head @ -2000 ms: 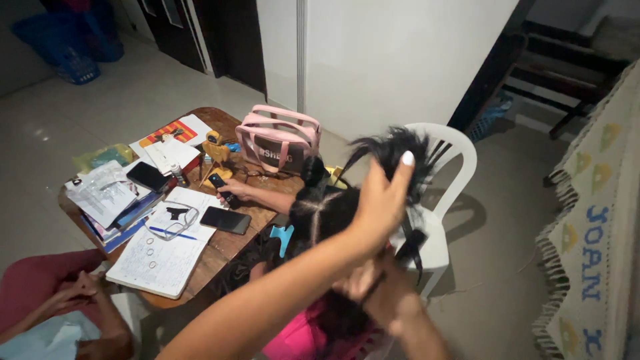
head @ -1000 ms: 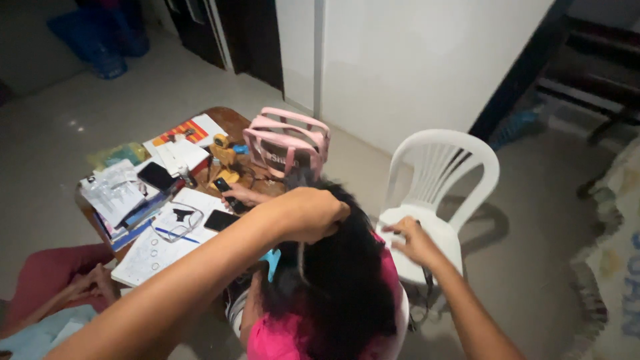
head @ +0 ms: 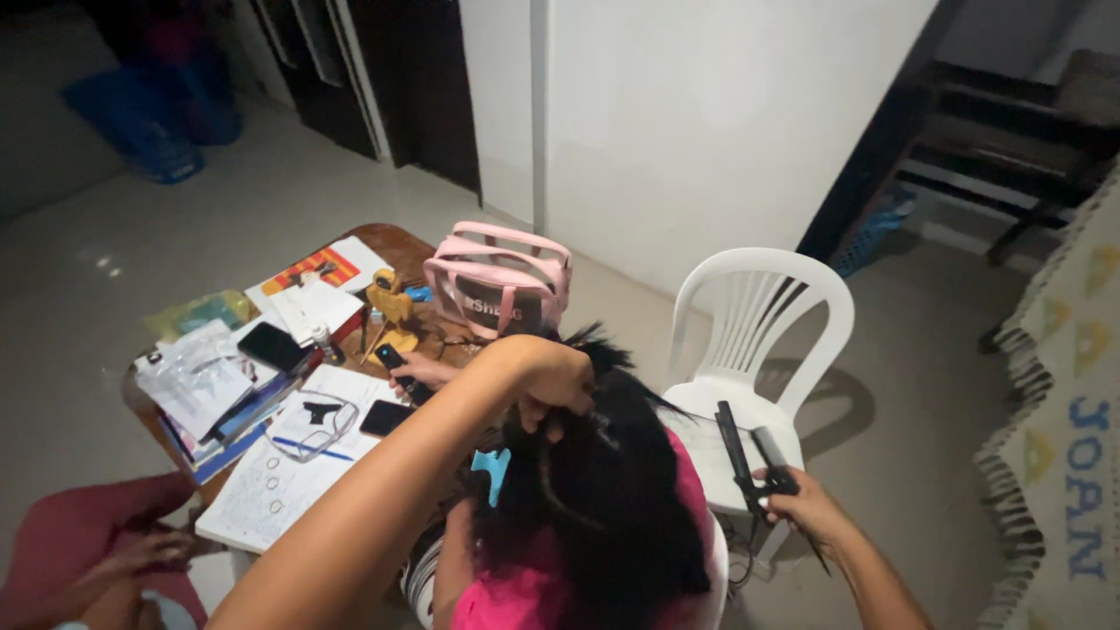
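My left hand (head: 556, 385) grips a lock of black hair at the top of the seated person's head (head: 612, 472); the tips of the lock stick out above and to the right of my fist. A light blue hair clip (head: 492, 474) is at the left side of that hair. Off to the right, my right hand (head: 809, 512) holds a black hair straightener (head: 737, 451) by its lower end, its cord hanging down. The same hand also holds what looks like a grey comb (head: 770, 448) with a thin pointed tail. Both tools are over the white chair's seat, away from the hair.
A white plastic chair (head: 731, 385) stands at the right. The wooden table (head: 376, 241) holds a pink bag (head: 499, 280), an open notebook (head: 254, 490), glasses, phones and papers. The seated person's hand (head: 424, 372) holds a dark device. Another person's hands (head: 149, 560) are at lower left.
My right hand, near the chair seat with fingers apart a second ago, is now farther from the head with the straightener and comb in it. My left hand remains at the hair.
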